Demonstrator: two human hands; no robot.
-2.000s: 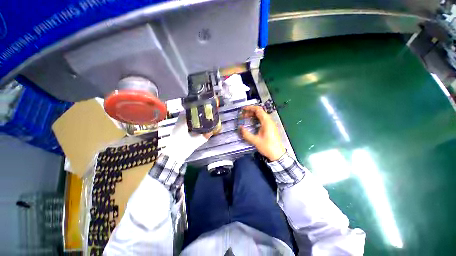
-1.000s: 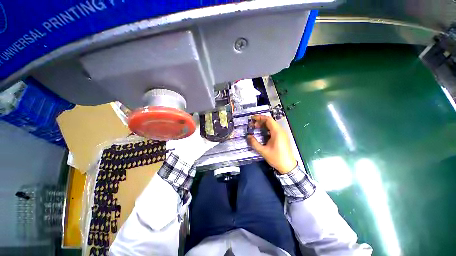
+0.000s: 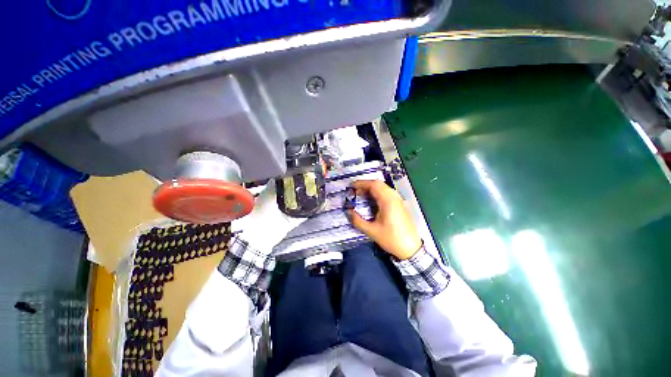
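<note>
My right hand (image 3: pixel 386 221), bare, is over the slotted worktable (image 3: pixel 305 239). Its thumb and index finger pinch a small dark part (image 3: pixel 350 199). My left hand (image 3: pixel 266 221), in a white glove, is at the left side of the table, beside the dark rounded piece with two pale strips (image 3: pixel 301 193) under the machine head. Its fingertips are hidden beneath that piece, so what they touch cannot be seen. Rows of small dark parts (image 3: pixel 176 247) lie on the tan tray (image 3: pixel 193 283) at the left.
The grey and blue machine head (image 3: pixel 294 88) hangs in front, with a red mushroom button (image 3: pixel 204 200). A green surface (image 3: pixel 500 169) spans the right. A cardboard flap (image 3: pixel 114 210) and blue crates (image 3: pixel 40 188) are at the left. A round knob (image 3: pixel 324 261) is above my knees.
The camera view has shifted, moving the machine head in the picture. My right hand still pinches the small part, a little nearer the dark rounded piece. My left hand stays beside that piece.
</note>
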